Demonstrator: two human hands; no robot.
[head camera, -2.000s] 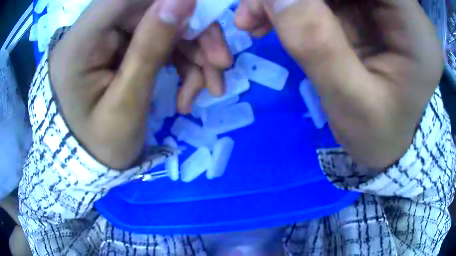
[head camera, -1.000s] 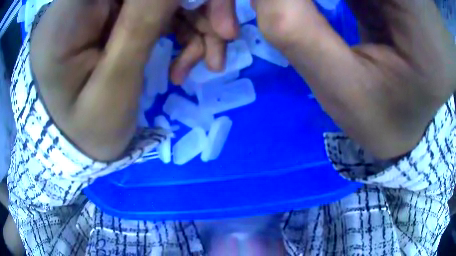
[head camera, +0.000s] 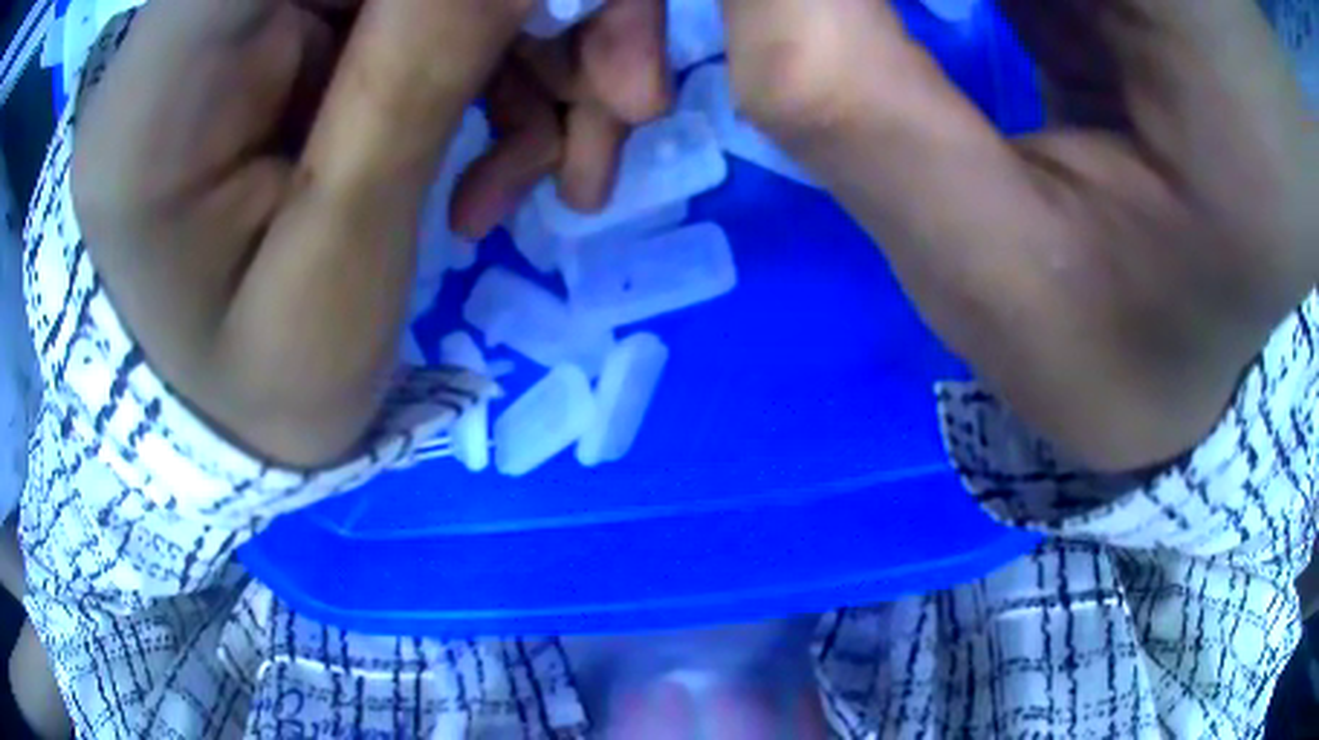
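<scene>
My left hand (head camera: 405, 101), bare, is at the top left, its lower fingers curled. A small part of a whitish plastic piece (head camera: 561, 12) shows at its fingers, cut off by the top edge. My right hand (head camera: 832, 87) is at the top, its fingertips out of the picture, so its hold is hidden. Both are above a blue tub (head camera: 651, 593). Several translucent white flat housings lie in the tub, one with a small dark hole (head camera: 651, 275). A narrow white piece with thin shiny rods (head camera: 475, 434) lies by my left cuff.
The tub's rounded near rim is close to my body, between my checked sleeves (head camera: 159, 448). More white pieces (head camera: 694, 29) lie farther back in the tub, partly behind my hands. A blurred pinkish shape (head camera: 694, 708) shows below the tub.
Both hands have shifted up towards the top edge, as have the tub and its housings. The white piece between my hands has mostly left the picture. My left lower fingers have moved slightly left.
</scene>
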